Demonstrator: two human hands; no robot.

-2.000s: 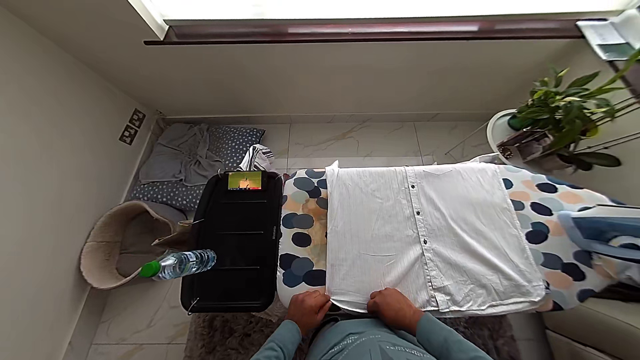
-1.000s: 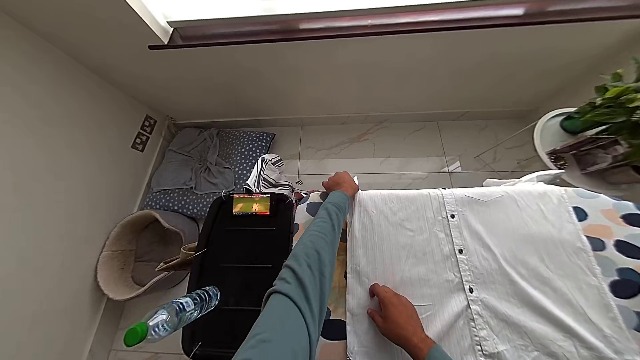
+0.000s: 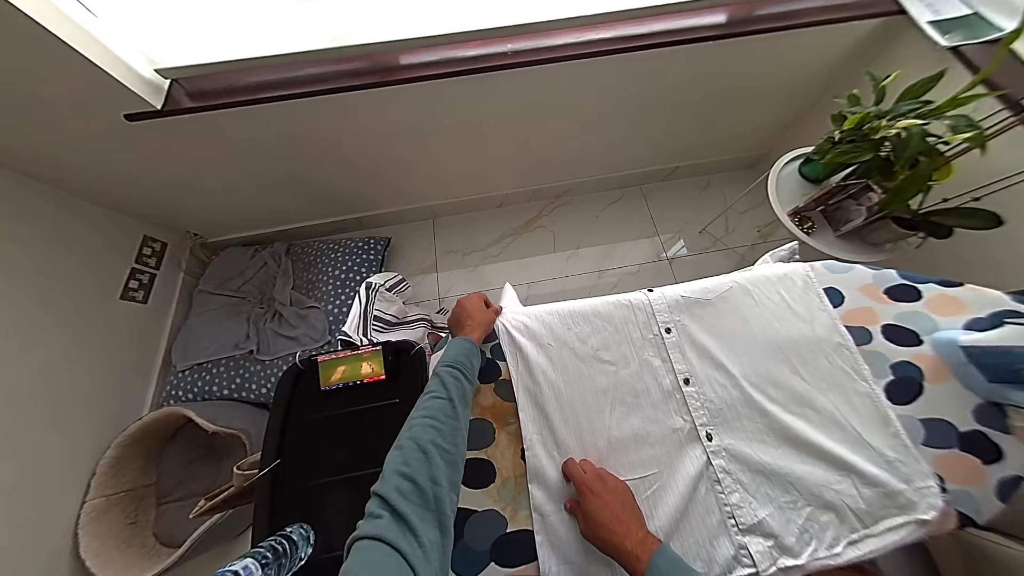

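Observation:
A white button-front shirt point(image 3: 608, 376) lies spread over an ironing board with a spotted cover point(image 3: 920, 368); small dark buttons run down its placket. At the shirt's far left corner, my left hand point(image 3: 474, 317) pinches the fabric between fingers and thumb. Lower down, my right hand point(image 3: 608, 508) rests on the shirt near its left edge, fingers slightly bent, holding nothing. A blue and white iron point(image 3: 984, 360) stands at the board's right end, partly cut off by the frame. A brownish stain point(image 3: 496, 432) shows on the cover left of the shirt.
Left of the board is a black lidded box point(image 3: 340, 448) carrying a phone point(image 3: 352, 368) and a plastic bottle point(image 3: 276, 552). Beyond lie a dotted cushion point(image 3: 344, 272), a striped cloth point(image 3: 384, 312) and a beige pet bed point(image 3: 120, 496). Potted plants point(image 3: 904, 152) occupy a round white table point(image 3: 784, 192).
My left hand has gone from the shirt's near edge to its far left corner. My right hand has moved from that near edge onto the shirt's left part.

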